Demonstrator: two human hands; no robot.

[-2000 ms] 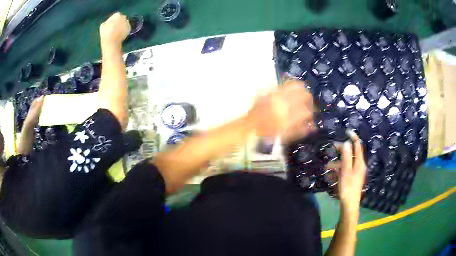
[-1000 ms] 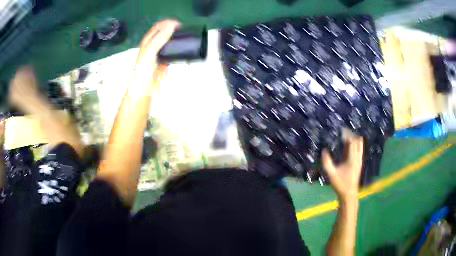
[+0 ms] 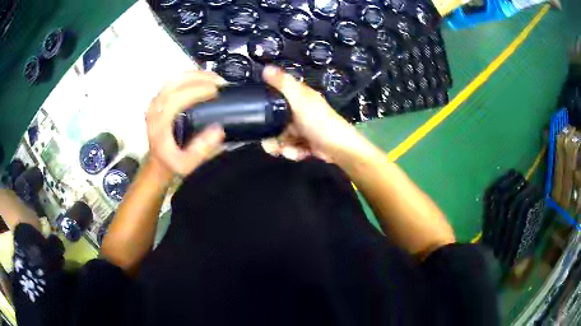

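A glossy black cylindrical housing (image 3: 232,113) is held sideways in front of my body. My left hand (image 3: 181,121) grips its left end, with the thumb below and the fingers above. My right hand (image 3: 299,118) holds its right end, where a dark ring-like end shows; whether that is a separate cap I cannot tell. Both hands are bare. A black blister tray (image 3: 318,51) with rows of round pockets lies just beyond the housing.
Black units with patterned tops stand on the pale worktop (image 3: 130,70), one at left (image 3: 97,153). Two more units sit on the green belt (image 3: 25,108). Another person's sleeve (image 3: 32,267) is at lower left. Spare trays (image 3: 513,213) and a blue crate (image 3: 553,159) are at right.
My left hand has come back from the belt side with the housing. My right hand has left the tray and now holds the housing too. The view has turned down and right.
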